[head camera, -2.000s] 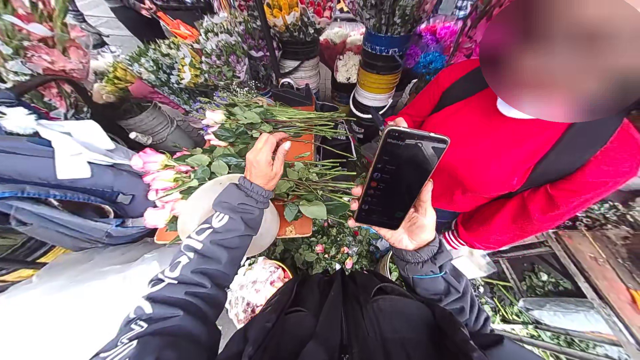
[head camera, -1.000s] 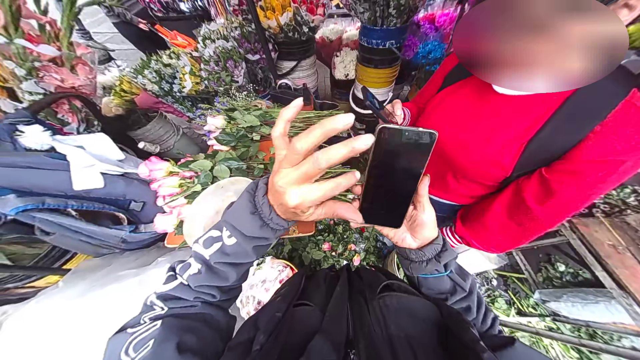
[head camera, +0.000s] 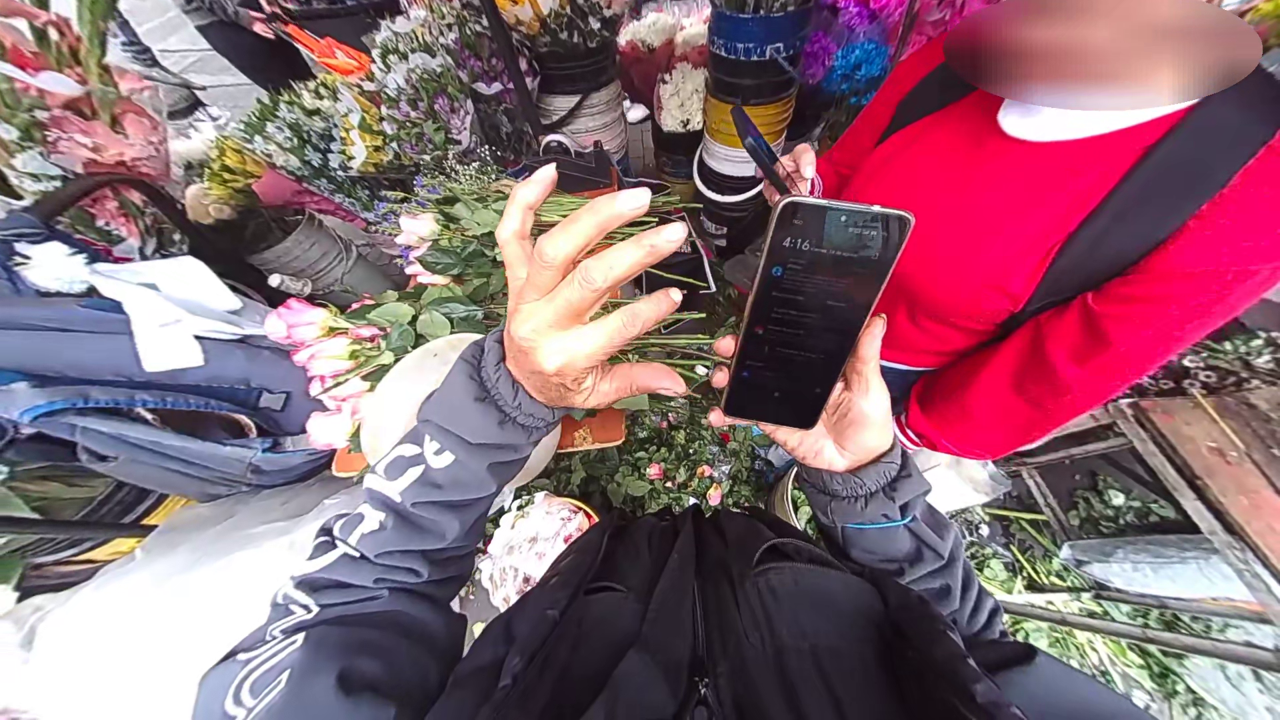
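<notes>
My right hand (head camera: 840, 410) holds a smartphone (head camera: 815, 315) upright from below, its dim screen lit and facing me. To its left my left hand (head camera: 580, 300) is raised with the fingers spread and nothing in them. Beneath the left hand lie long-stemmed pink roses (head camera: 325, 365), their blooms at the left and green stems (head camera: 690, 345) reaching right toward the phone. A pale round object (head camera: 415, 395), partly hidden by my left sleeve, is beside the blooms.
A person in a red sweater (head camera: 1080, 240) stands close at the right, holding another phone (head camera: 757, 145). Flower buckets (head camera: 745, 125) line the back. A blue-grey backpack (head camera: 150, 390) is at the left. Small rose buds (head camera: 655, 470) sit low in front. Wooden boards (head camera: 1200, 450) lie at the far right.
My left hand has lifted from the rose stems and now hovers with its fingers spread near the phone. The phone's screen, dark one second ago, is now lit. The other person's phone has come into view.
</notes>
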